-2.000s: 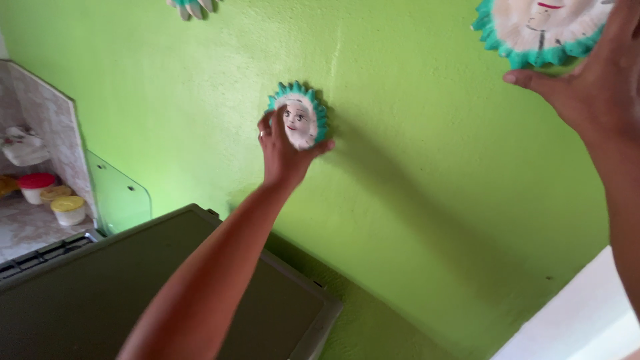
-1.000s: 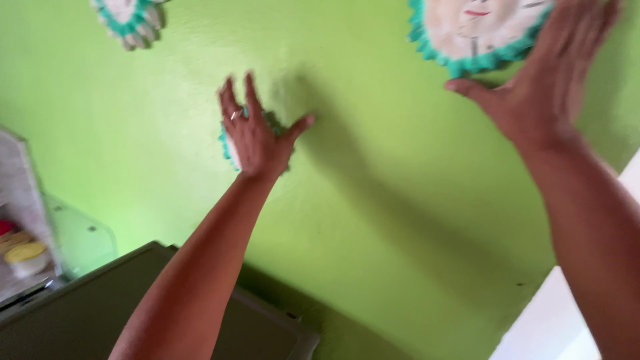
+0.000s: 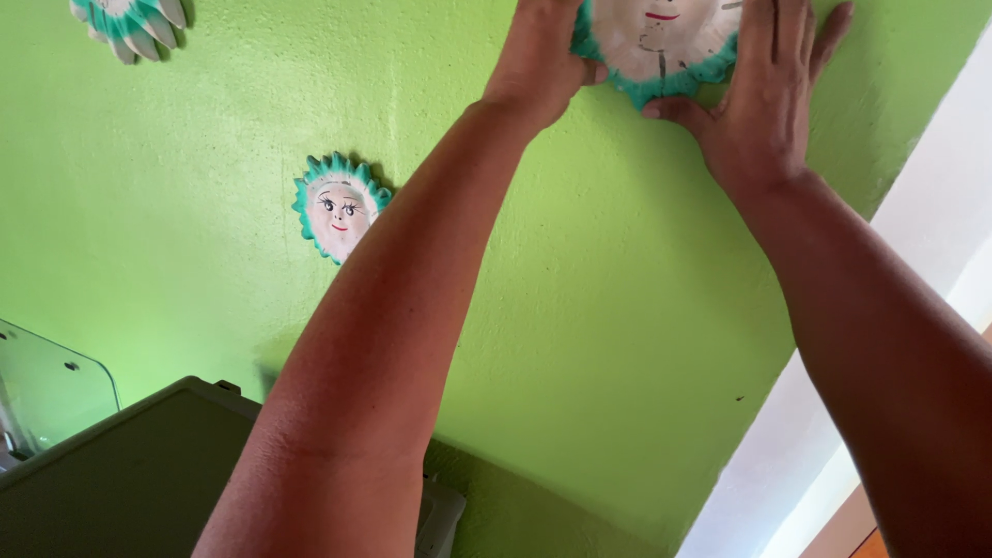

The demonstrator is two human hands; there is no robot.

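Note:
A large sun-shaped wall plaque [image 3: 659, 46] with a painted face and teal rim is at the top of the green wall, its upper part cut off. My left hand [image 3: 546, 66] touches its left edge, fingers out of frame, thumb at the rim. On its right side my right hand [image 3: 767, 93] lies with the thumb under the lower rim and the fingers spread upward. A smaller matching sun plaque [image 3: 337, 209] hangs lower left, partly behind my left forearm. Part of another teal and white plaque [image 3: 132, 27] shows at the top left.
Below the wall [image 3: 589, 310] stands a dark, flat-topped appliance or cabinet [image 3: 155, 465] at the lower left. A clear glass panel [image 3: 58, 387] with rounded corner is beside it. A white wall edge [image 3: 783, 434] runs diagonally at the right.
My left hand has left the small plaque and moved up and right to the large one. The right hand stays at the large plaque. The small plaque remains on the wall.

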